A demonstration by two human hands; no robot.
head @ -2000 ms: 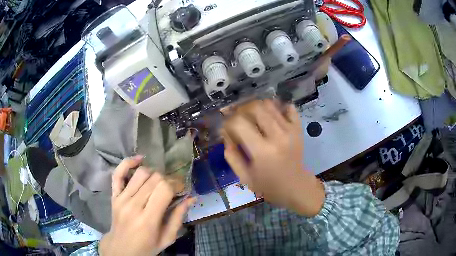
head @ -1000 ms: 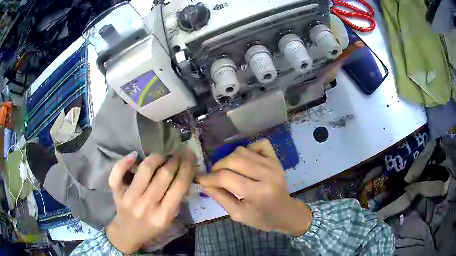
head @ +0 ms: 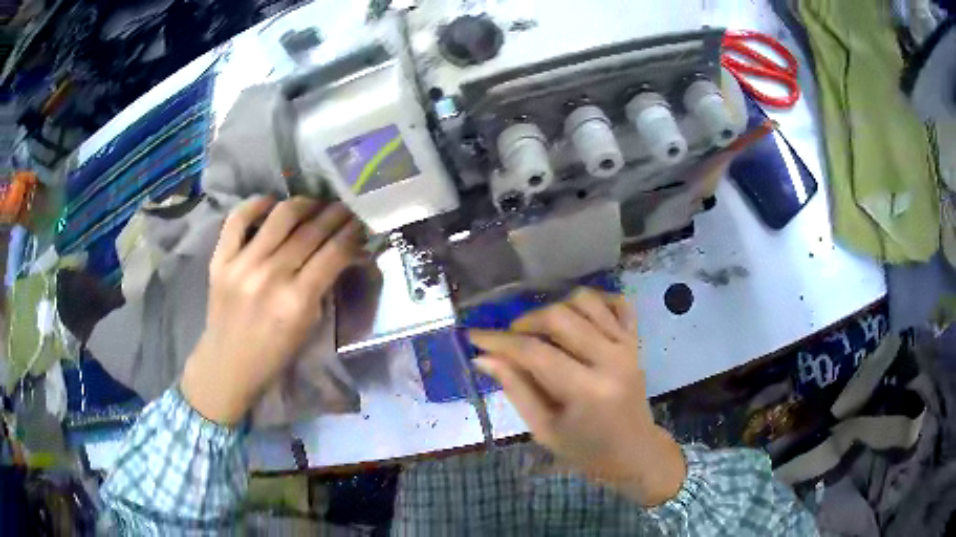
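My left hand [head: 267,288] is at the left of the overlock machine [head: 393,173], its fingers bent down onto the grey-brown cloth [head: 157,325]. The cloth lies bunched left of the machine head and hangs down under my left wrist. The pale machine plate [head: 409,294] beside the needle area shows bare, with bits of lint on it. My right hand [head: 582,378] is in front of the machine, over the right part of the blue pad [head: 446,367]. Its fingers are curled and partly blurred. I cannot tell if something small is inside them.
Striped dark blue cloth [head: 136,157] lies at the left. A smartphone [head: 774,178], red-handled scissors [head: 762,68] and yellow-green panels [head: 881,136] lie right of the machine. Grey-brown cloth with beige bands [head: 875,446] is heaped at the lower right.
My left hand has moved up and left with the cloth, away from the plate, which now shows. My right hand has moved right, apart from the left. The view has shifted slightly.
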